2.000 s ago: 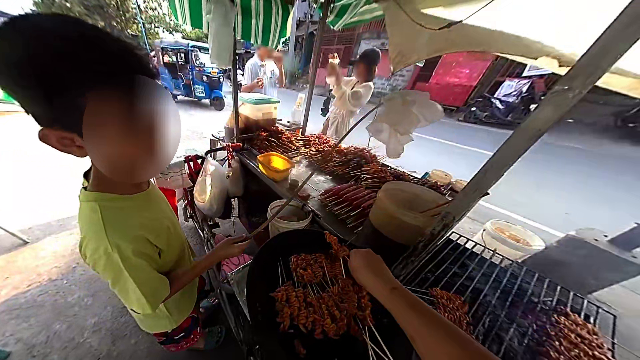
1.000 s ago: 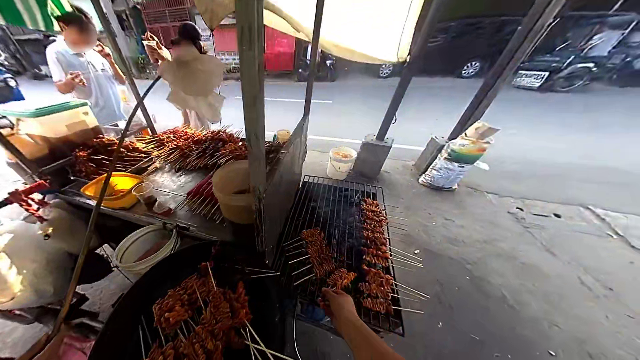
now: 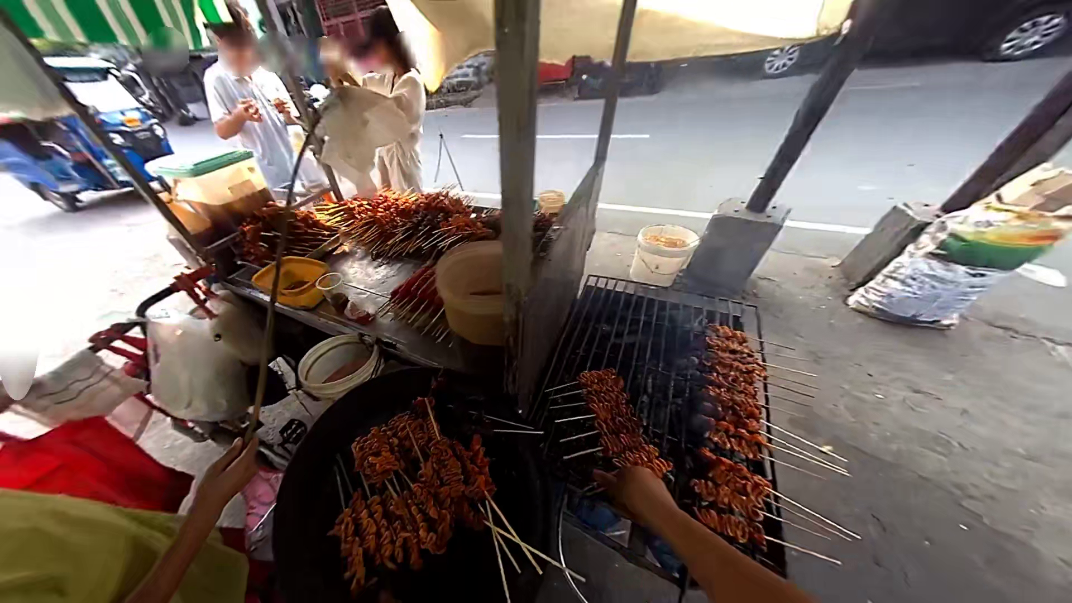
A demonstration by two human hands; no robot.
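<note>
My right hand (image 3: 636, 490) reaches in from the bottom right to the near end of a charcoal grill grate (image 3: 615, 310). Its fingers are closed at the stick end of the nearest meat skewer (image 3: 645, 457), at the foot of the grate's left row. Sticks of that row (image 3: 607, 398) point left. A second row of browned skewers (image 3: 733, 402) lies along the right side, sticks pointing right. Left of my hand, a wide black pan (image 3: 306, 469) holds a heap of sauced skewers (image 3: 410, 486). My left hand is out of view.
Another person's hand (image 3: 230, 473) holds a long thin stick with a pale plastic bag (image 3: 360, 126) at its top. A wooden post (image 3: 517, 167) and metal panel (image 3: 569, 268) stand between grill and skewer-laden tray (image 3: 368, 331). White buckets (image 3: 662, 251) (image 3: 335, 368) stand nearby. Two people stand behind.
My right hand was over the black pan two seconds ago and is now at the grill. The view has swung right since then, then partly back left.
</note>
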